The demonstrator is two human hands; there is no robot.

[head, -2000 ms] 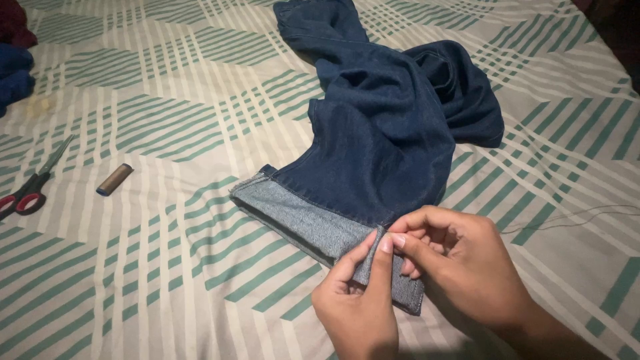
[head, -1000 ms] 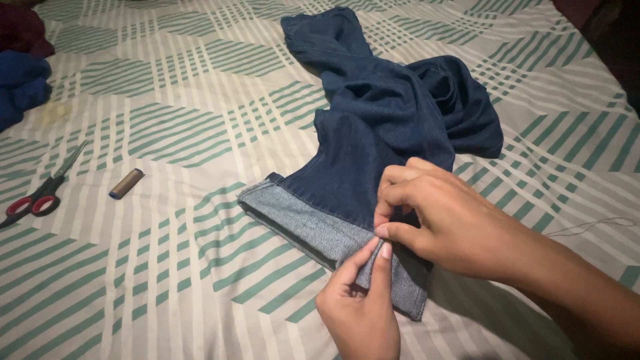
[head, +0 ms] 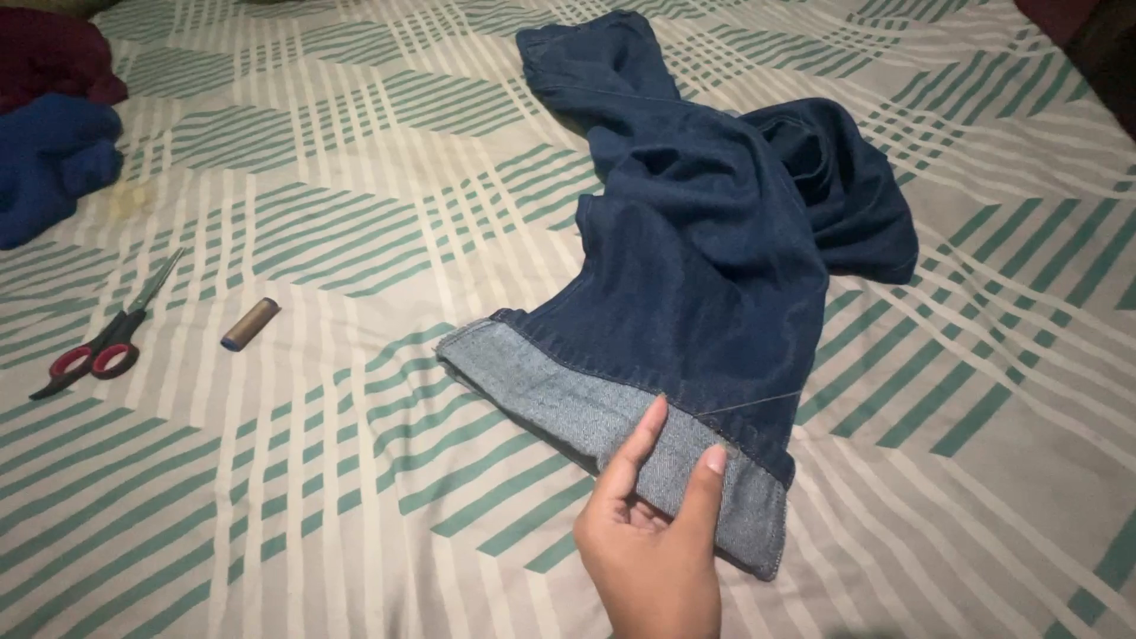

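Observation:
Dark blue denim trousers lie crumpled on the bed, one leg toward me with its hem turned up into a lighter grey-blue cuff. My left hand is at this cuff, its thumb and index finger spread on either side of a spot near the cuff's upper edge. Whether its other fingers grip the cloth from below is hidden. A thin thread runs from the seam between those fingertips up to the right across the denim. My right hand is out of view.
Scissors with black and red handles lie at the left, beside a small thread spool. Blue cloth and dark red cloth are heaped at the far left. A striped green and white bedsheet lies under everything.
My right hand has left the cuff and gone out of view. My left thumb and index finger, close together before, are now apart. The thread now shows across the denim.

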